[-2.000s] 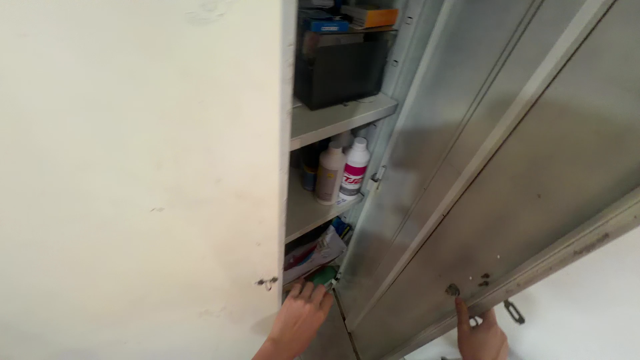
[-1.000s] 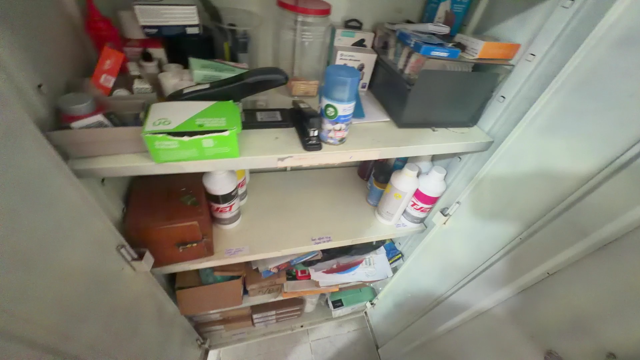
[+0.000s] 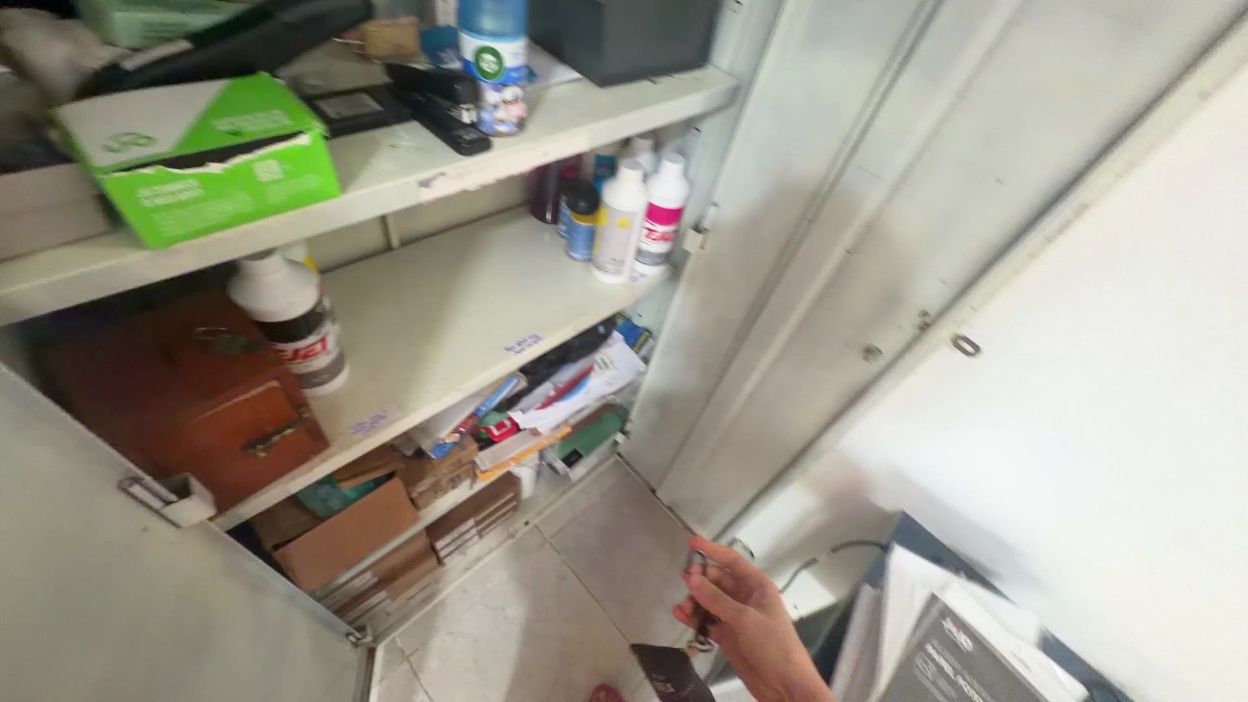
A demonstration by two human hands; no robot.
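Observation:
My right hand (image 3: 749, 614) is at the lower middle, in front of the open right door, with its fingers closed on a small metal ring or clip (image 3: 695, 563). A dark tag (image 3: 671, 673) with writing hangs below the fingers; whether it is joined to the metal piece is hard to tell. My left hand is out of view. Behind stands an open metal cupboard. Its middle shelf (image 3: 468, 283) holds a wooden box (image 3: 205, 390), a white bottle with a black label (image 3: 291, 322) and several bottles at the right end, one a white bottle with a pink label (image 3: 661, 214).
The left door (image 3: 146, 595) and right door (image 3: 829, 253) stand open. Above are a green box (image 3: 224, 185), a stapler (image 3: 444, 107) and an air freshener can (image 3: 494, 68). Cardboard boxes (image 3: 351, 536) and papers lie low. Papers and a dark box (image 3: 955, 648) are at lower right.
The left door, closed two seconds ago, stands open. My left hand, at the door gap then, is out of view. My right hand is back in view with a small metal item. The view has shifted.

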